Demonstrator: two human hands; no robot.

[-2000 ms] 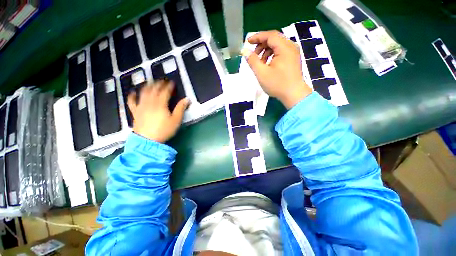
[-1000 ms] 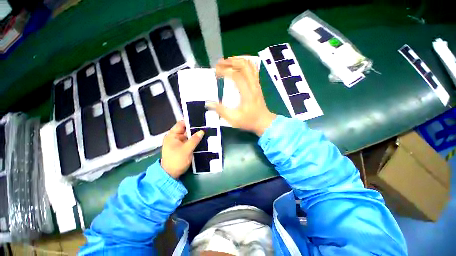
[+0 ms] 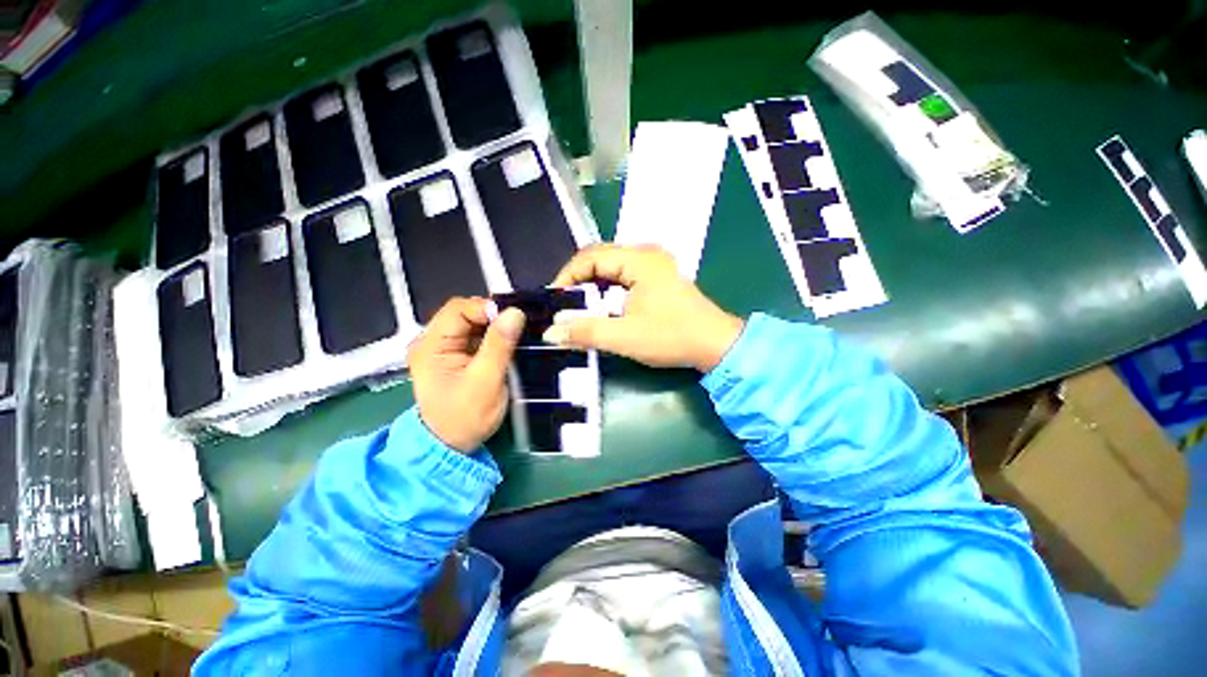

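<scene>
My left hand (image 3: 461, 370) pinches the left edge of a white sticker sheet (image 3: 556, 403) with black notched pieces, in front of the tray's right end. My right hand (image 3: 642, 311) has thumb and fingers on the top black piece (image 3: 539, 315) at the sheet's right side. Whether that piece is lifted from the sheet cannot be told. The blister tray (image 3: 384, 357) holds two rows of black phone cases (image 3: 355, 275) beside my left hand. My hands hide part of the sheet.
A metal post (image 3: 605, 93) rises behind the tray. A blank white sheet (image 3: 672, 192), more sticker sheets (image 3: 823, 218), a bagged sticker sheet (image 3: 920, 113) and a narrow sticker strip (image 3: 1149, 212) lie to the right. Stacked trays (image 3: 80, 410) stand far left. A carton (image 3: 1092, 483) sits below right.
The left hand has left the tray and taken hold of the sheet, which has moved left. The sheet's blank top no longer stands up. The right hand has come down onto its top piece.
</scene>
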